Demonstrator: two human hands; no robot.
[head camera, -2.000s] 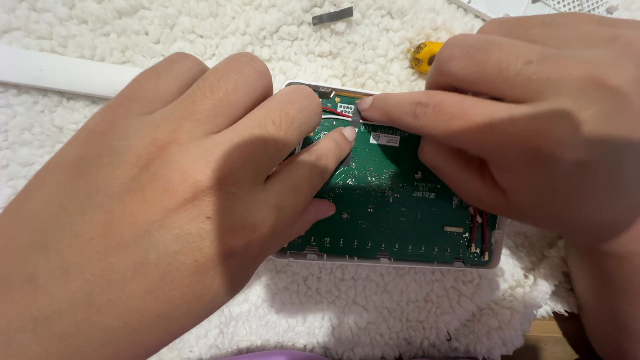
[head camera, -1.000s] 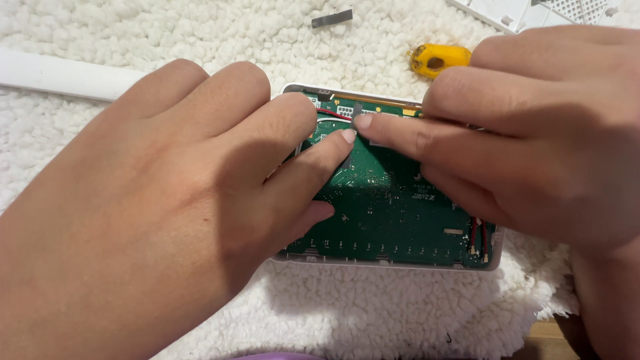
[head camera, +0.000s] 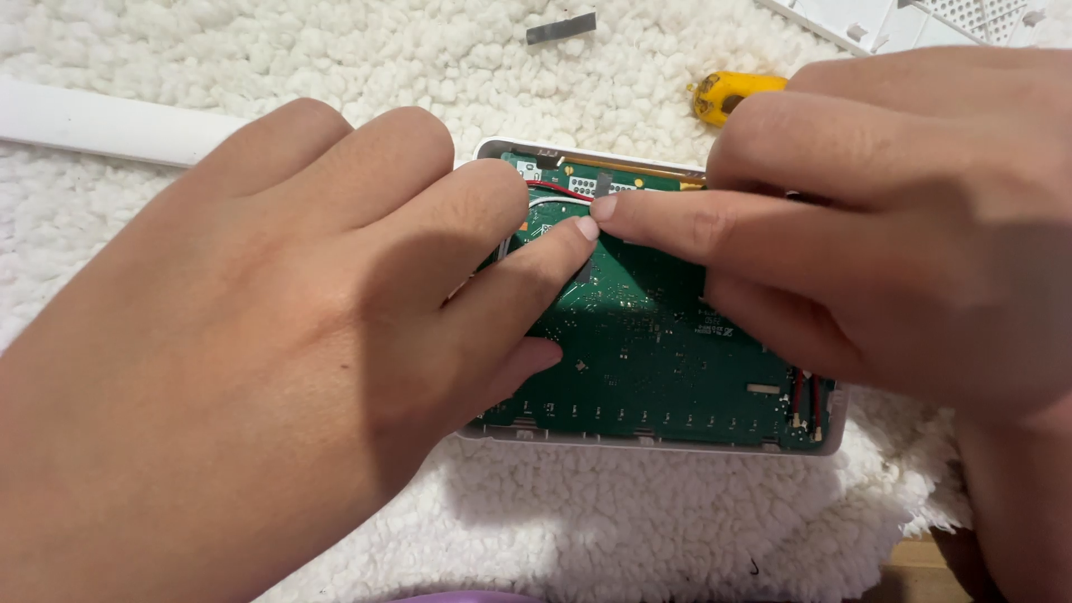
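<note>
A green circuit board (head camera: 636, 335) lies in a shallow white plastic housing (head camera: 670, 448). My left hand (head camera: 335, 318) rests over the board's left side, its index fingertip pressing on a strip of dark grey tape (head camera: 604, 182) or right beside it. The index fingertip of my right hand (head camera: 854, 218) touches the tape's lower part from the right. A red wire (head camera: 553, 186) and a white wire (head camera: 553, 200) run under the fingertips. Two thin dark red cables (head camera: 816, 406) end in small connectors at the board's lower right. The other fingers of my right hand are curled; whether they hold anything is hidden.
Beyond the housing, a loose grey tape strip (head camera: 561, 28) and a yellow handle (head camera: 729, 94) lie on the white fleecy cloth (head camera: 377, 50). A white flat bar (head camera: 109, 126) lies at left, a white perforated plastic cover (head camera: 913, 21) at upper right. Something purple (head camera: 469, 597) shows at the bottom edge.
My right hand has moved slightly right and down since the earliest frame, showing more of the yellow handle and the board's upper edge. My left hand stays nearly still.
</note>
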